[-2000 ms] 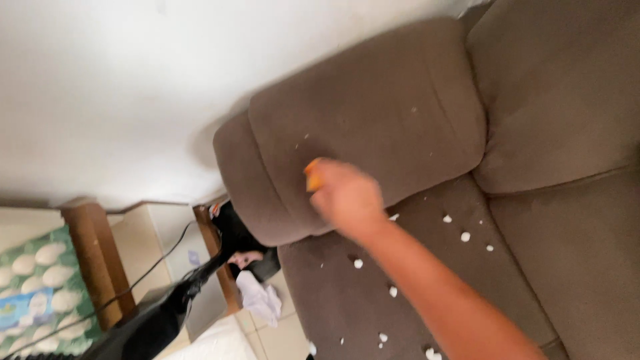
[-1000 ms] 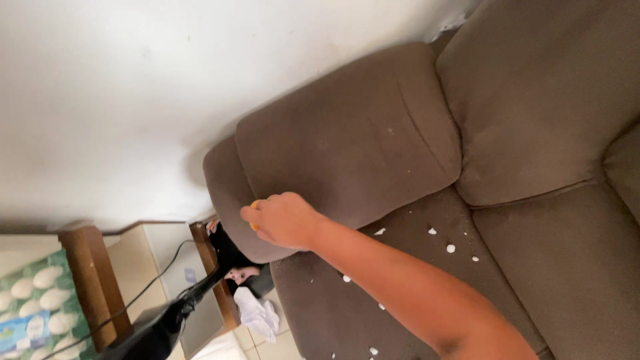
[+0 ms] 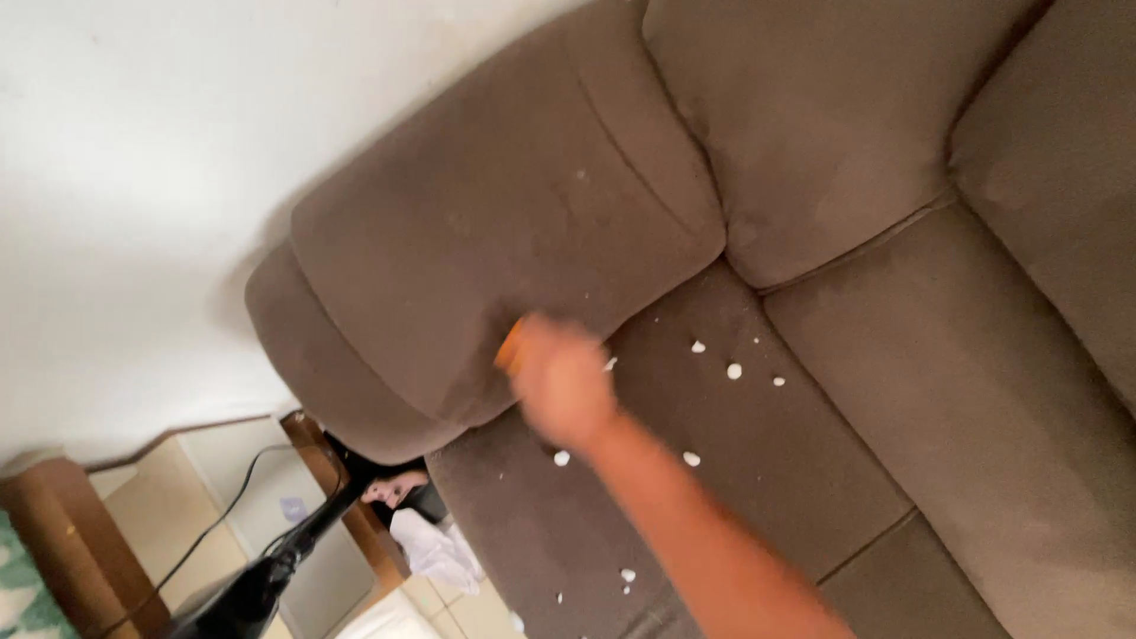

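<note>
My right hand [image 3: 564, 377] is closed around a small orange object [image 3: 510, 346], mostly hidden by the fingers and blurred. The object is at the inner side of the brown fabric sofa armrest [image 3: 461, 222], above the seat's edge. A darker patch shows on the fabric around it. Several small white lumps [image 3: 734, 371] lie scattered on the brown seat cushion [image 3: 754, 444], below and to the right of the hand. My left hand is out of the frame.
A white wall [image 3: 160, 177] stands behind the armrest. At lower left are a black appliance [image 3: 240, 603] with a cable, wooden furniture [image 3: 80, 541], a white cloth [image 3: 435, 550] and floor tiles. Back cushions [image 3: 816, 115] lie at upper right.
My right hand went to the armrest's front end a second ago and is now farther back along its inner side, still closed on the orange object. The view has shifted somewhat.
</note>
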